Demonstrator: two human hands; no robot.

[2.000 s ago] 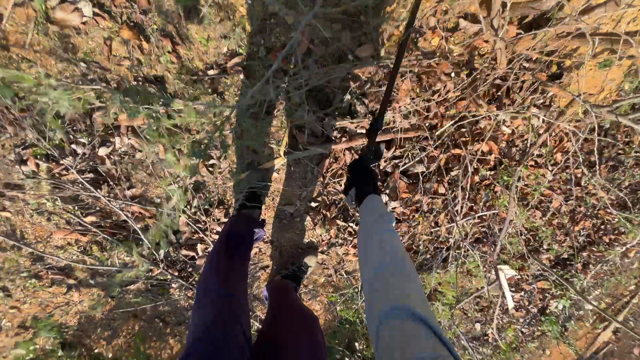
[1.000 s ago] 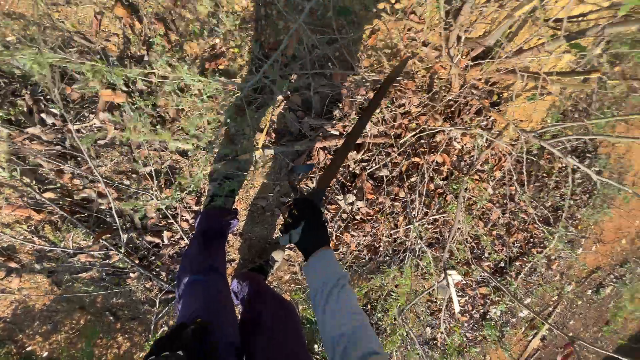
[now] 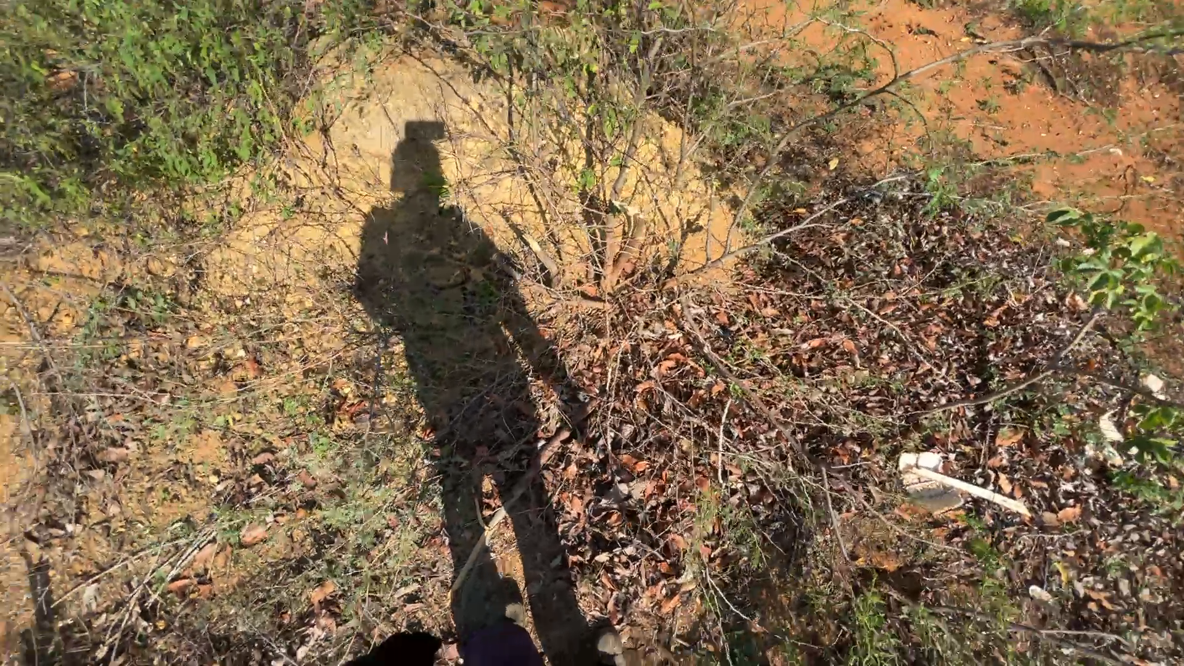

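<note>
At the bottom edge a black shape (image 3: pixel 398 649), which looks like my gloved left hand, is cut off by the frame; its fingers and anything in them cannot be made out. It lies just left of my purple trouser leg (image 3: pixel 499 644). Part of a shoe (image 3: pixel 609 644) shows to the right of that leg. My right hand and the long dark blade are out of view. My shadow (image 3: pixel 453 305) stretches up over dry leaves, twigs and pale soil.
A shrub with thin stems (image 3: pixel 606 231) stands beyond the leaf litter. A long bare branch (image 3: pixel 832 111) reaches in from the upper right. Green growth (image 3: pixel 166 102) covers the upper left. A whitish piece of debris (image 3: pixel 934 481) lies at the right.
My gloved right hand, with the long dark blade it held in the earlier frames, has gone out of view. The view has shifted farther ahead, showing the shrub and my shadow's head.
</note>
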